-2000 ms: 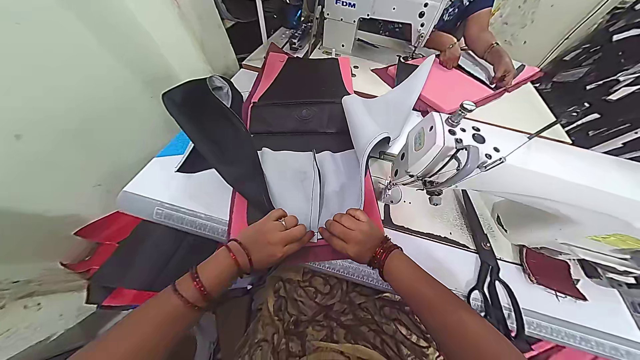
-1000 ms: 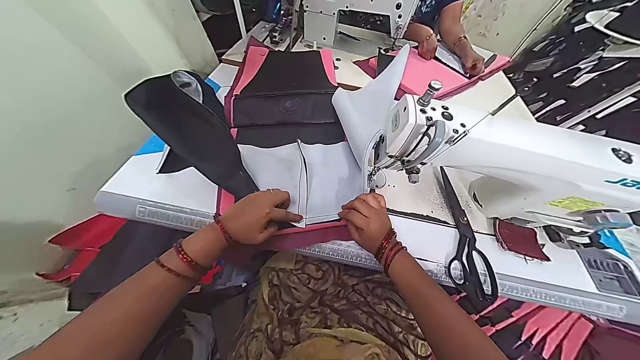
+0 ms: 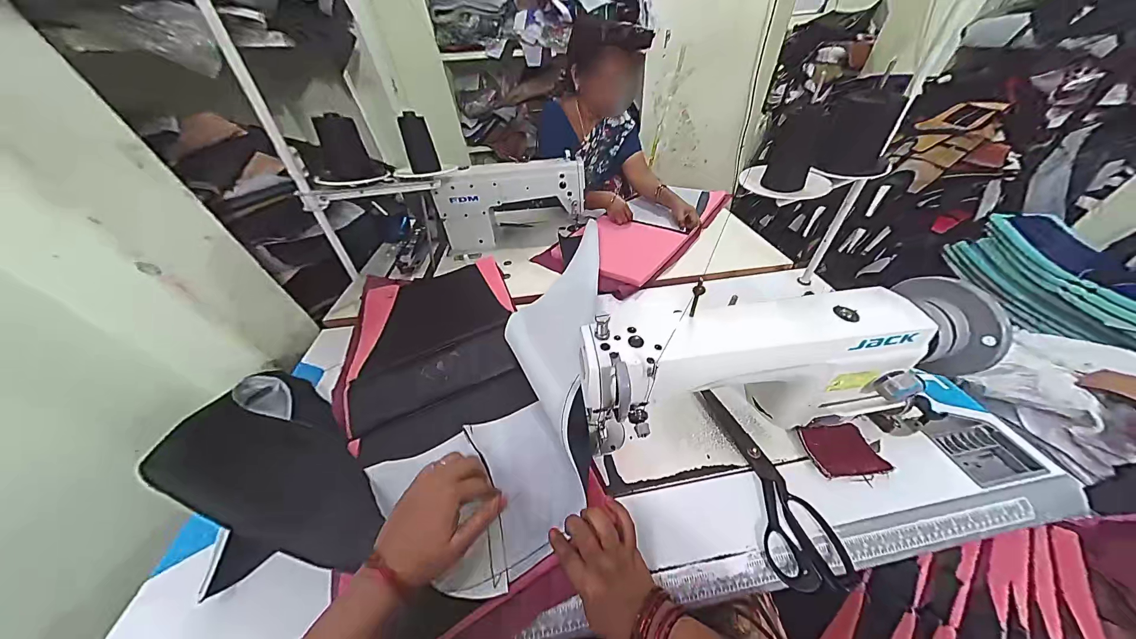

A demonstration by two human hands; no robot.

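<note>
Light grey fabric panels [image 3: 532, 466] with a dark seam lie over a black and pink fabric piece [image 3: 435, 355], left of the white Jack sewing machine's [image 3: 763, 346] needle area. My left hand [image 3: 444, 515] rests on the grey panels, fingers bent and thumb apart, beside the seam; whether it pinches cloth is unclear. The fingers of my right hand [image 3: 603, 559] are at the panels' lower right edge, by the pink cloth; their grip is partly hidden. A curled black panel [image 3: 275, 470] stands out to the left. Black-handled scissors [image 3: 781, 506] lie right of my right hand.
A maroon scrap [image 3: 843, 450] lies by the machine base. Across the table a person [image 3: 595, 133] handles pink fabric [image 3: 643, 253] beside another sewing machine [image 3: 510, 200]. Thread cones [image 3: 342, 146] stand behind. Pink strips [image 3: 1021, 577] hang at the table's front right; teal-edged pieces [image 3: 1038, 284] are stacked far right.
The view has tilted up and shifted. My left hand has moved from the panels' lower edge up onto them. The curled black panel has swung farther out to the left.
</note>
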